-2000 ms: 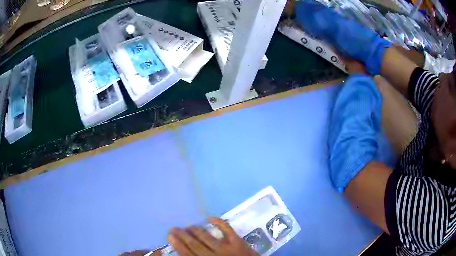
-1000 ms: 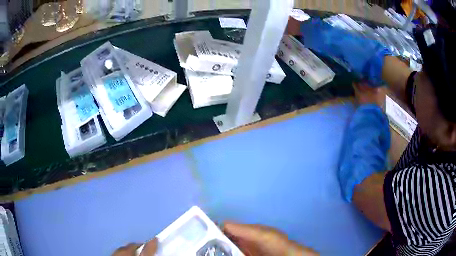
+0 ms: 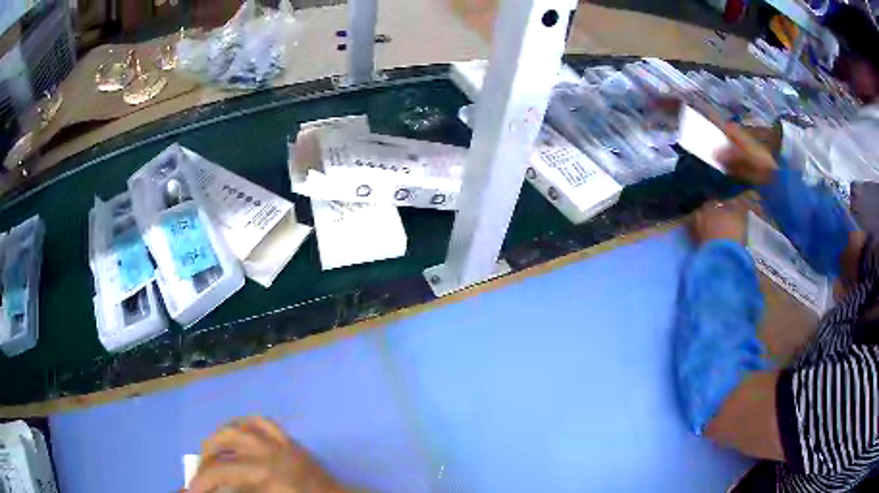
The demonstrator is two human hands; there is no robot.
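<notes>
One hand of mine shows at the bottom edge, blurred and partly cut off. Its forearm runs to the lower right, so it looks like my right hand (image 3: pixel 258 457). Its fingers are curled over a white piece (image 3: pixel 191 470), of which only a small edge shows at the fingertips. Whether this is the tray or a carton cannot be told. My left hand is not in view.
Beyond the blue-violet mat (image 3: pixel 540 356), a green belt (image 3: pixel 260 318) carries filled trays (image 3: pixel 198 255) and white cartons (image 3: pixel 361 231). A white post (image 3: pixel 496 154) stands at the belt. White cartons (image 3: pixel 24 457) lie lower left. A person's blue sleeve (image 3: pixel 718 327) is at right.
The open tray held low in front is no longer visible. My right hand has moved left, and my left hand has left the picture. The view has tilted up, and the neighbour's far hand lifts a white piece.
</notes>
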